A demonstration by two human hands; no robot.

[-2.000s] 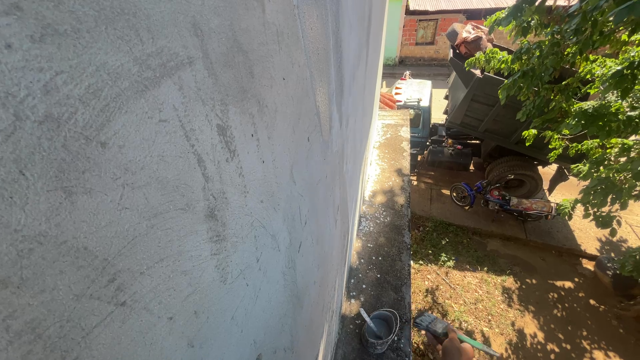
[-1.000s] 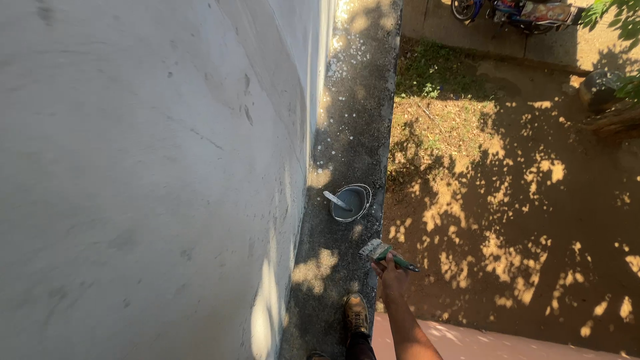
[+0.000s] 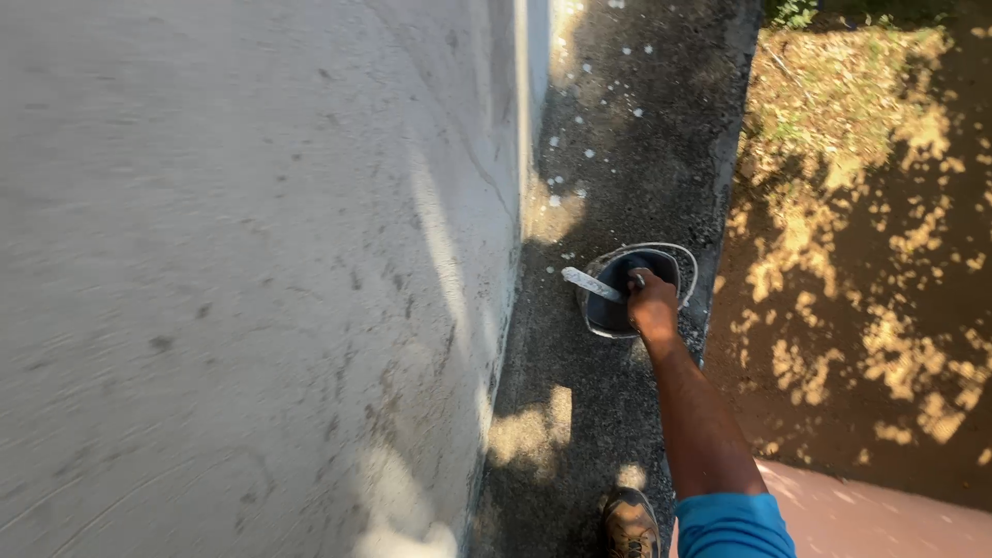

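My right hand (image 3: 652, 304) reaches down over the paint bucket (image 3: 611, 332) and grips the handle of a paintbrush (image 3: 637, 280), whose bristle end is down inside the bucket. A pale, paint-crusted stick (image 3: 590, 284) leans out over the bucket's left rim. The bucket's wire handle lies over to the right. It stands on a narrow concrete ledge (image 3: 620, 194), between the plastered wall (image 3: 271, 256) and the ledge's outer edge. My left hand is out of view.
White paint spots dot the ledge beyond the bucket. My boot (image 3: 631, 523) stands on the ledge at the bottom. Past the right edge the ground (image 3: 837, 372) lies well below, with dry grass farther off. A pink surface (image 3: 876, 508) is at the lower right.
My right hand, which held the paintbrush beside the bucket, has moved left and lowered the brush into it. The view has tilted down toward the ledge.
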